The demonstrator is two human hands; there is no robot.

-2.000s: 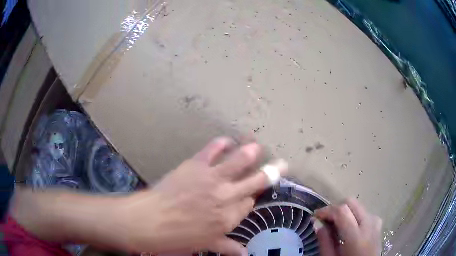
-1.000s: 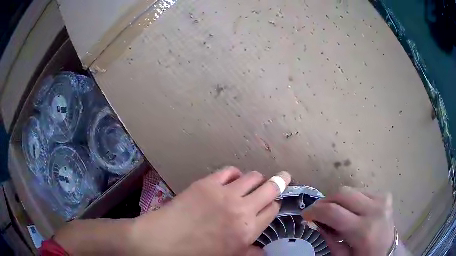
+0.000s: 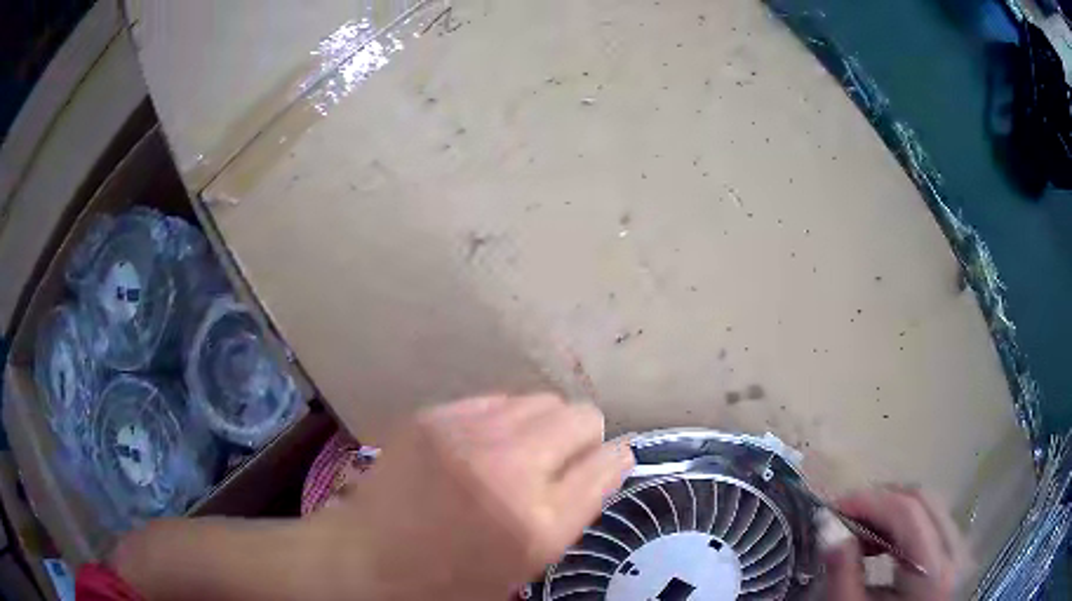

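Observation:
A finned round housing (image 3: 676, 564) lies at the near edge of the bench, cut off by the bottom of the picture. Its silver fins circle a pale centre with a dark rectangular opening. My left hand (image 3: 506, 481) holds the housing's left rim, fingers bent over it. My right hand (image 3: 899, 546) is at the right rim, slightly blurred, with a thin dark tool (image 3: 876, 538) between its fingers. White bands show on the right fingers. The tool's tip is hard to make out.
An open carton (image 3: 253, 475) at the left holds several bagged housings (image 3: 132, 440). Brown cardboard (image 3: 658, 211) with dark specks covers the bench. A green belt (image 3: 929, 106) with a black object (image 3: 1040, 112) runs at the upper right. A white strand bundle (image 3: 1034, 534) lies at the lower right.
The housing has turned and more of it shows. My right hand has moved from the top of the rim to its right side. My left hand has moved slightly left.

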